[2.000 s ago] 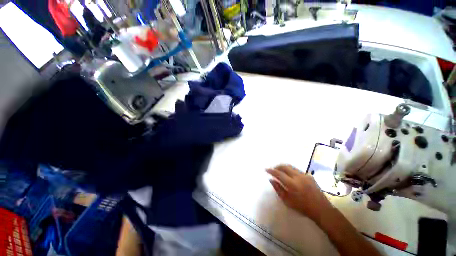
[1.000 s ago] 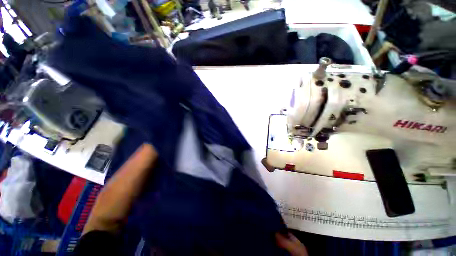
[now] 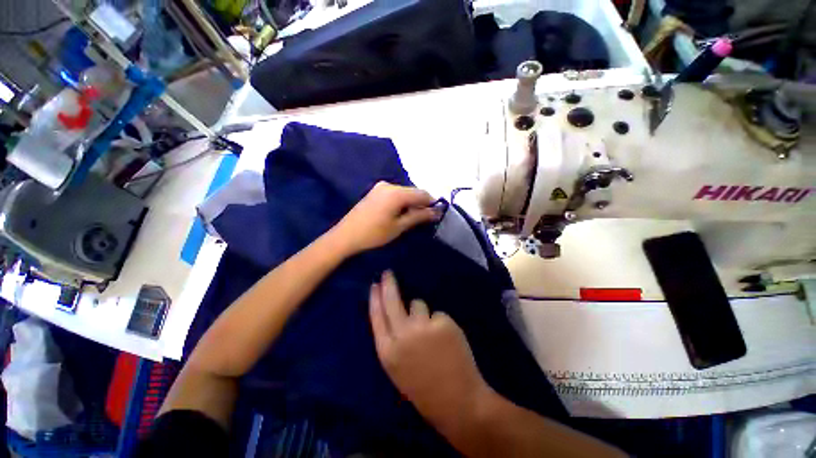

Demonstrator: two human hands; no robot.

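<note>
A navy garment [image 3: 331,304] with pale grey-blue parts lies spread over the table and hangs over its front edge, left of the needle area. My left hand [image 3: 389,215] pinches a small edge of the garment between thumb and fingers, close to the machine head. My right hand [image 3: 425,349] rests on the navy cloth below it, fingers extended and somewhat apart. The off-white sewing machine [image 3: 617,161] has its presser foot area [image 3: 528,243] just right of the garment.
A black phone [image 3: 695,300] and a red strip [image 3: 611,294] lie right of the garment. A grey machine [image 3: 76,224] stands at left. A dark case [image 3: 367,54] lies behind. A pink-ended pen [image 3: 707,58] is behind the head. Blue crates [image 3: 148,402] are below.
The garment was swung from the left onto the table and now lies beside the needle area. My left hand moved onto its edge, and my right hand came up onto the cloth.
</note>
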